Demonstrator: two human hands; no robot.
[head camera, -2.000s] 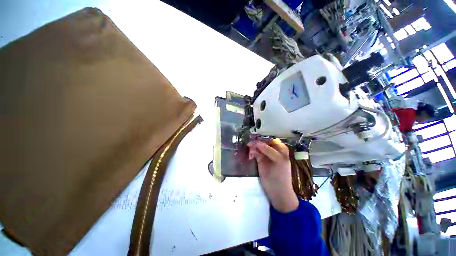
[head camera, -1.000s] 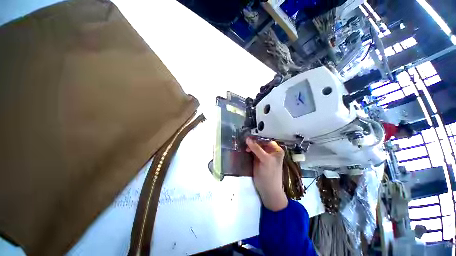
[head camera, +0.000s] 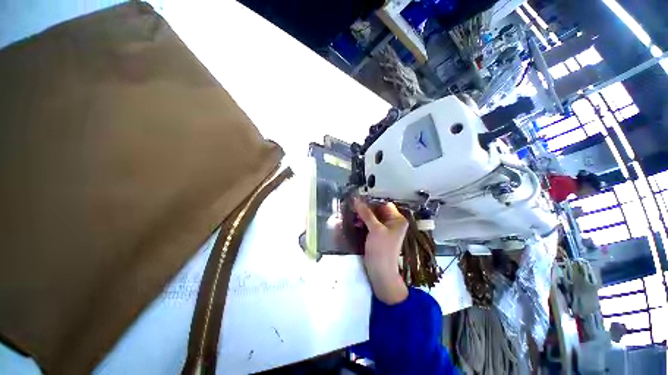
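My right hand (head camera: 382, 238), bare below a blue sleeve, reaches up to the needle area of the white sewing machine (head camera: 432, 143). Its thumb and index fingertips are close together beside the presser foot; whether they pinch anything is too small to tell. The shiny metal bed (head camera: 329, 198) lies under and left of the fingers. A large brown fabric panel (head camera: 124, 168) lies flat at the left. A dark brown zipper (head camera: 221, 267) with gold teeth curves along its right edge. My left hand is not in view.
Brown zipper bundles with gold glints (head camera: 420, 256) lie just right of my hand. More bundles (head camera: 480, 277) and clear plastic (head camera: 527, 282) are further right. The white table (head camera: 293, 307) has an edge near the bottom. A person in red (head camera: 562, 187) is in the background.
The view has shifted slightly, so the machine appears further left. My right hand stays at the needle area, its fingertips shifting slightly. The panel and zipper lie as before.
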